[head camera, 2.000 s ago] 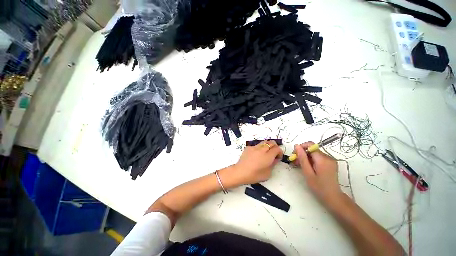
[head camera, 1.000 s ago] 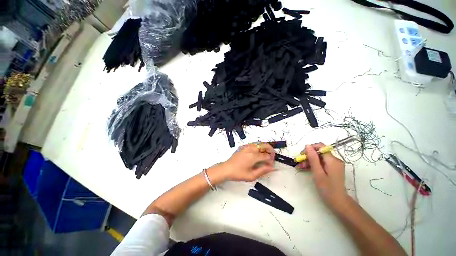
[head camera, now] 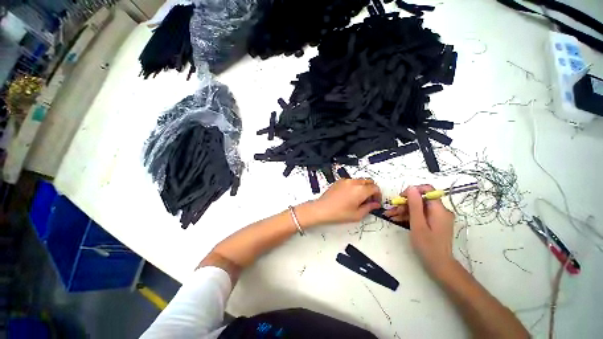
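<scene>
My left hand (head camera: 349, 200) holds the left end of a black fabric tab (head camera: 391, 218) between its fingers, low over the table. My right hand (head camera: 426, 222) holds a slim yellow pen-like tool (head camera: 433, 194), its yellow end at the tab and its metal end pointing right. The right fingers also touch the tab, and part of it is hidden under them. Two other tabs (head camera: 367, 267) with small pale marks lie overlapped nearer me. A large loose pile of tabs (head camera: 370, 86) lies beyond my hands.
Bagged tabs (head camera: 197, 165) lie left of the pile, with a clear plastic bag (head camera: 221, 33) behind. Tangled thread ends (head camera: 496, 189) and red-black snips (head camera: 555, 245) lie right. A power strip (head camera: 567, 76) is at the upper right, and blue bins (head camera: 109, 258) stand beyond the left table edge.
My left hand moved off the tab, then came back onto it near the tool tip. The tab that lay just beyond my left hand no longer shows there. The view has shifted slightly.
</scene>
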